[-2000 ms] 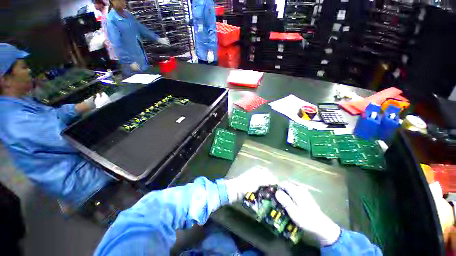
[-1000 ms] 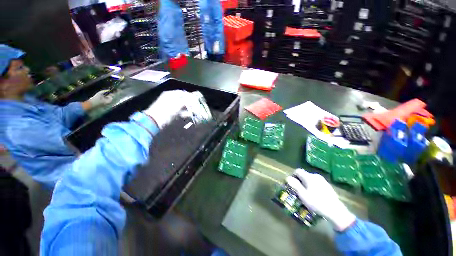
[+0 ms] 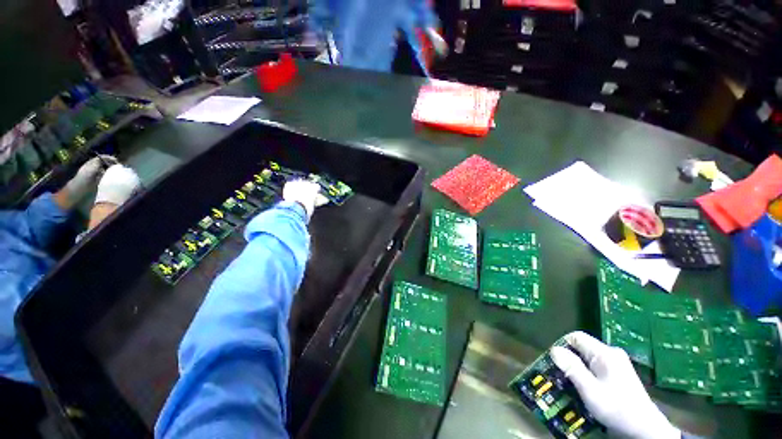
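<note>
My left hand [image 3: 303, 195], white-gloved, reaches into the black tote [image 3: 360, 249] at its far side. Its fingers are on a small green board [image 3: 334, 188] at the end of a diagonal row of boards [image 3: 214, 225] with yellow and black parts. The fingertips are small, and part of the board is hidden under them. My right hand [image 3: 604, 381], white-gloved, holds a green board piece with black and yellow parts [image 3: 553, 401] over the pale mat [image 3: 489, 386], near the bottom edge of the picture.
Green panels [image 3: 413, 343] lie between tote and mat, with more [image 3: 677, 343] at the right. Beyond are red bubble wrap [image 3: 476, 183], papers [image 3: 583, 201], a tape roll [image 3: 639, 223], a calculator [image 3: 688, 234] and a blue holder [image 3: 759, 266]. Another person's gloved hands [image 3: 116, 184] are at the left.
My left hand has gone from the mat into the tote, where the board now lies at the row's end. My right hand still holds its board piece. The view has shifted closer to the tote.
</note>
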